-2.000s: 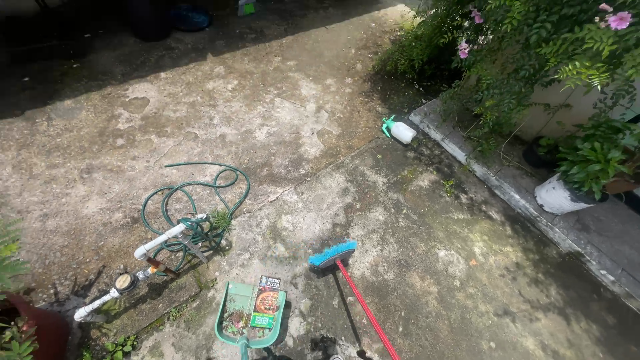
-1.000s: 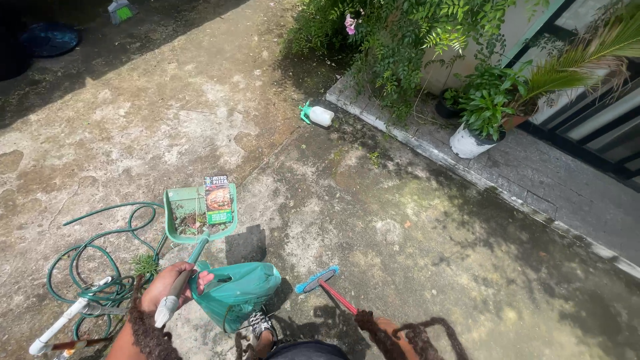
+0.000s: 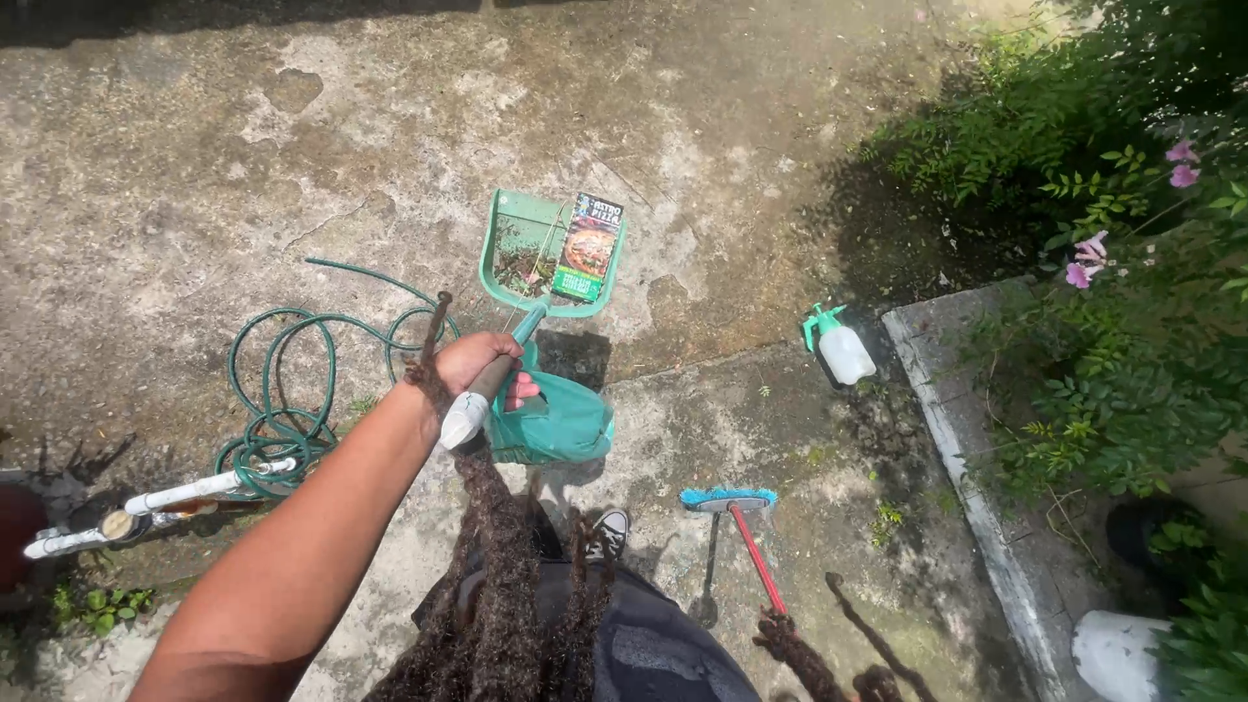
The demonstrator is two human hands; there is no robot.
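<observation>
My left hand [image 3: 487, 370] grips the handle of a green dustpan [image 3: 489, 283], with a green plastic bag [image 3: 551, 424] hanging from the same hand. Dry leaves, debris and a printed pizza leaflet [image 3: 589, 246] lie in the pan, which is held out ahead of me. A push broom with blue bristles [image 3: 728, 500] and a red handle [image 3: 756, 561] is at the lower right, its head low over the concrete. The handle's lower end runs behind hanging locks of hair, and my right hand cannot be seen there.
A coiled green hose [image 3: 327, 361] lies at the left by white PVC pipes [image 3: 210, 490] with a meter [image 3: 119, 526]. A white spray bottle [image 3: 845, 353] with a green top lies near the raised concrete curb [image 3: 960, 468]. Flowering shrubs and a white pot [image 3: 1119, 651] are at the right.
Two seconds ago neither hand showed; one second ago my left hand held the dustpan and bag. Since then the right forearm has mostly left view. The view has shifted.
</observation>
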